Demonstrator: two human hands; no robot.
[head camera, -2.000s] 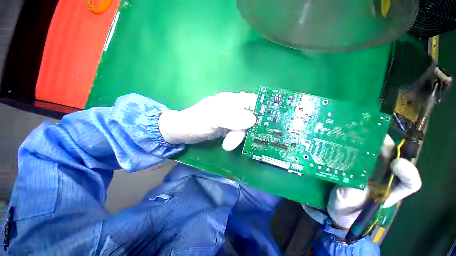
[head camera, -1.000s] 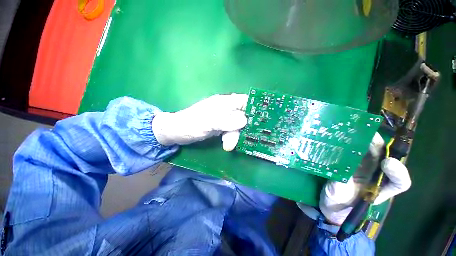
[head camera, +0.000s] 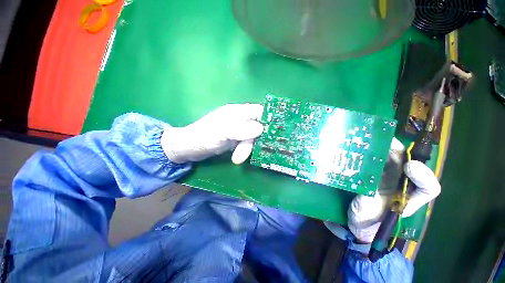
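Note:
A green circuit board (head camera: 326, 146) is held above the bright green mat, solder dots up, with glare across its middle and right part. My left hand (head camera: 218, 132), in a white glove, pinches its left edge. My right hand (head camera: 368, 215), in a white glove, is at its lower right corner, fingers partly hidden behind it. A soldering iron (head camera: 423, 146), with a dark handle and yellow-green wire, lies across my right hand, its metal barrel pointing up and away from the board.
A clear magnifier-like disc (head camera: 326, 27) hangs at the top. A red-orange tray (head camera: 58, 72) with yellow rings (head camera: 94, 18) is at the left. At the right are an iron stand (head camera: 457, 80), a yellowish cleaning tray (head camera: 417, 112), a black fan grille (head camera: 443, 11) and a dark green conveyor belt (head camera: 476, 143).
The board, both hands and the iron have shifted left in the picture together with the surroundings. More of the conveyor belt shows at the right. Both hands keep their hold, and the glare on the board has changed.

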